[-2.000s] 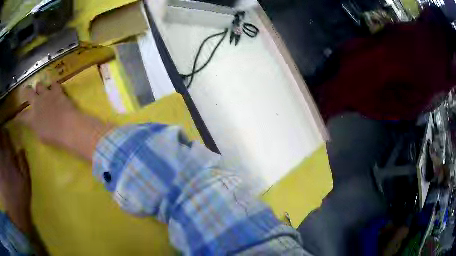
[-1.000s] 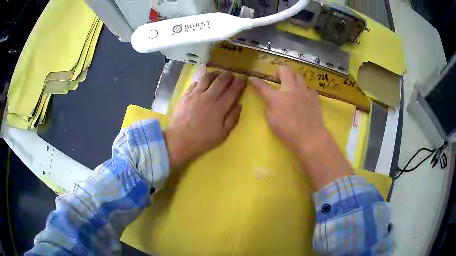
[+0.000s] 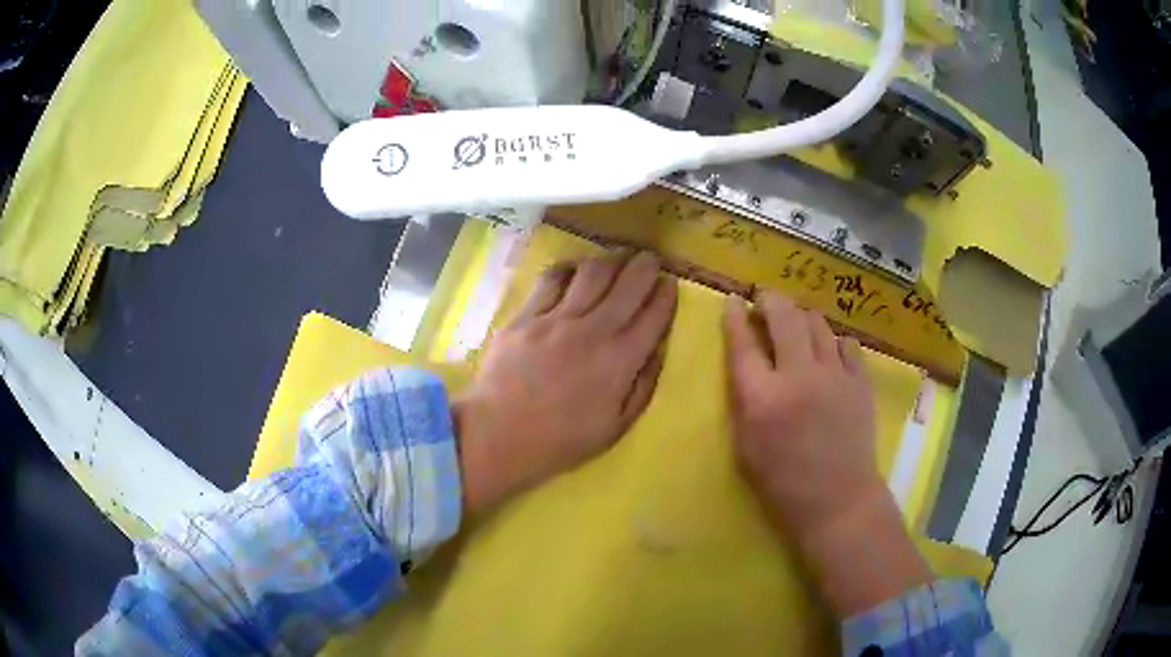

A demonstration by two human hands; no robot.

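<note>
A large yellow panel lies on the machine table, its far edge along the yellow-brown clamp bar with black handwritten numbers. My left hand lies flat, palm down, on the panel, fingertips at the bar's near edge. My right hand rests palm down on the panel to the right, fingertips just short of the bar. Neither hand grips anything; the fingers lie close together. The metal clamp plate with screws sits behind the bar. A small darker mark shows on the panel.
The white LED lamp hangs over the work, before the white machine head. A stack of yellow panels lies at the left. A yellow sheet with a cut-out, a dark screen and snips with black cord are at the right.
The view has swung back from the right side to the machine. Since one second ago, my right hand's fingers have drawn together and come off the bar; my left hand still lies on the panel.
</note>
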